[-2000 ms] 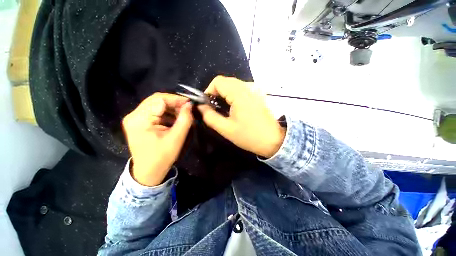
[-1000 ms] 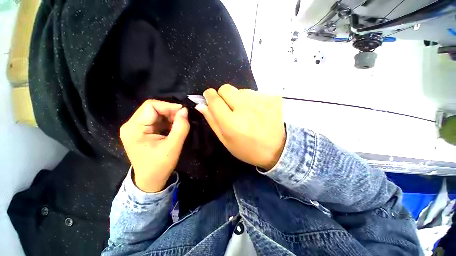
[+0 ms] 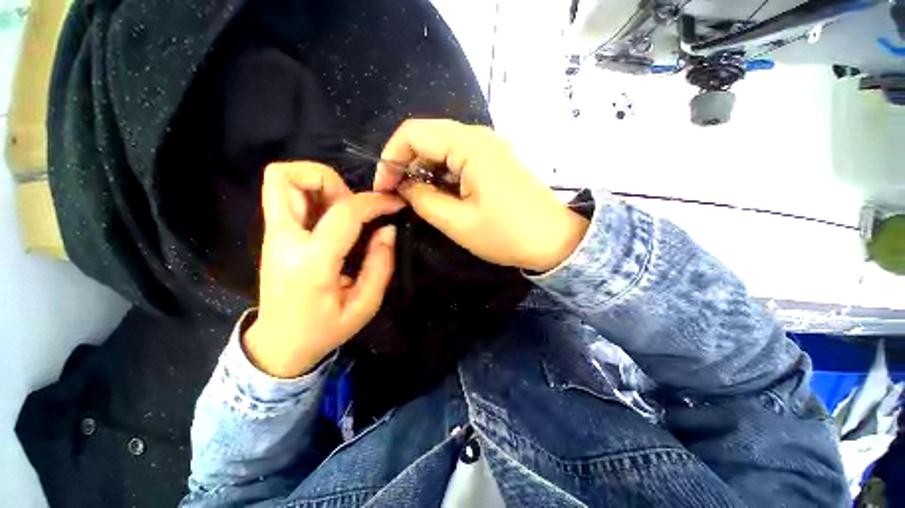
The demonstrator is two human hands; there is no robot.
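A large black jacket with light flecks [image 3: 397, 69] fills the table in front of me and reaches my lap. My right hand [image 3: 476, 193] holds small thread snips [image 3: 429, 175] in its curled fingers, with the thin blades pointing up and left. My left hand [image 3: 323, 263] is bent over the black cloth, its fingertips meeting those of my right hand. Whether the left fingertips pinch cloth or a thread is too dark and small to tell.
A second black jacket with buttons [image 3: 74, 427] lies at lower left. A white sewing machine [image 3: 794, 45] stands at upper right on its white bed [image 3: 675, 164]. A green round object [image 3: 886, 240] is at the right edge. Blue plastic with pale cloth [image 3: 863, 397] is at lower right.
My right hand has moved up and turned, so the snips' handle shows again and the blades point up-left. My left hand has shifted slightly, its fingers now reaching to the right fingertips.
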